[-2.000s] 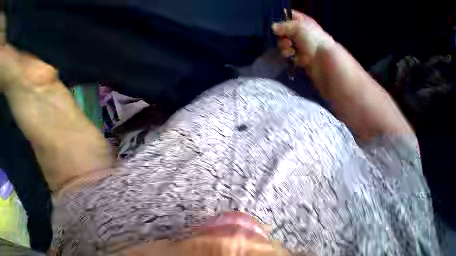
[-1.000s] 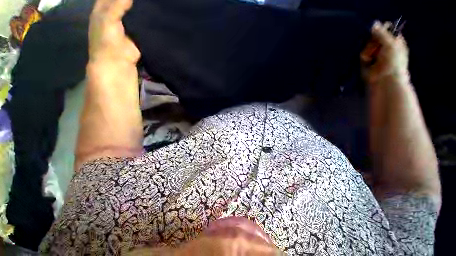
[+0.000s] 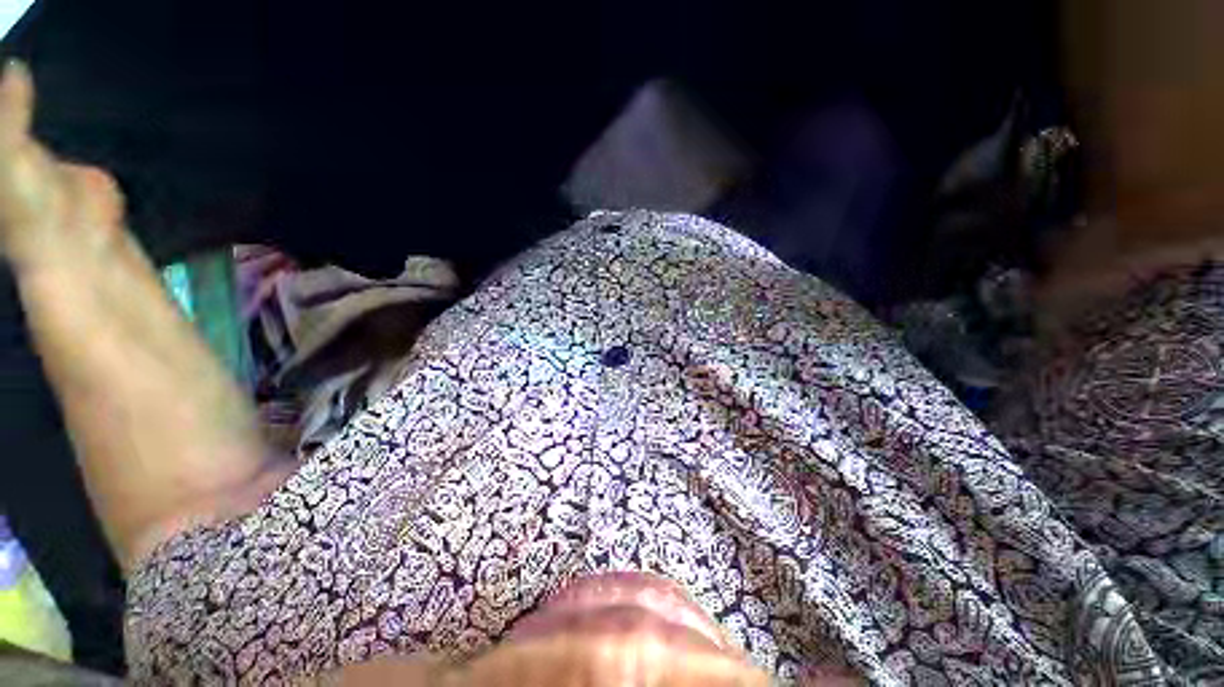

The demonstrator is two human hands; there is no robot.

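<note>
The dark garment (image 3: 403, 108) spreads across the top of the view, black and with few visible details. My left hand (image 3: 57, 201) is at the left edge, over the dark cloth, its fingers partly cut off or hidden. I cannot tell whether it grips the cloth. My right forearm (image 3: 1141, 134) is a brown blur at the upper right. My right hand is out of the picture, and no tool shows.
Mauve and brownish cloth (image 3: 342, 302) lies heaped beside my left forearm, with a green strip (image 3: 212, 302) next to it. A yellow and white bag (image 3: 30, 604) is at the lower left. Dark patterned cloth (image 3: 973, 201) lies at the right.
My left hand has moved left to the picture's edge. My right arm has swung up and right, and its hand and the slim pointed tool have left the view.
</note>
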